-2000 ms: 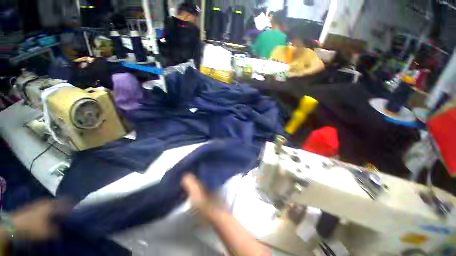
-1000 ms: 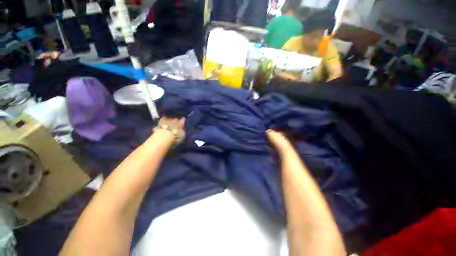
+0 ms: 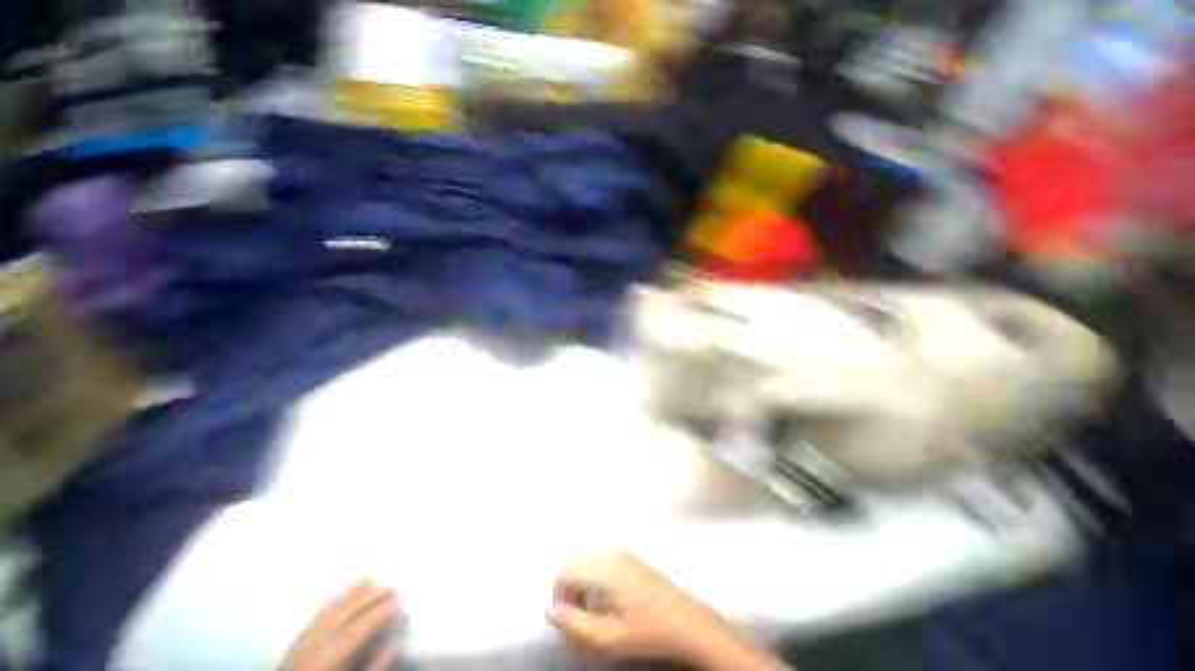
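Note:
The view is strongly blurred. Navy garment pieces [image 3: 459, 223] lie heaped across the back and left of the white table [image 3: 459, 459]. A small white label [image 3: 357, 243] shows on the heap. The cream-white sewing machine [image 3: 839, 374] stands at the right. My left hand [image 3: 347, 632] is low over the table's front, cut off by the bottom edge, fingers extended and no cloth seen in it. My right hand [image 3: 623, 610] is right of it with curled fingers; whether it holds something small cannot be told. Both hands are apart from the navy heap.
A beige neighbouring machine [image 3: 59, 393] is cut off at the left edge, with a purple bundle [image 3: 98, 243] behind it. A yellow object [image 3: 767, 171] and a red cover [image 3: 760, 247] are behind the machine arm. Black cloth and blurred red things lie farther back and right.
Both hands have let go of the navy heap and come back to the table's front. The view has turned, so the machine shows again at the right.

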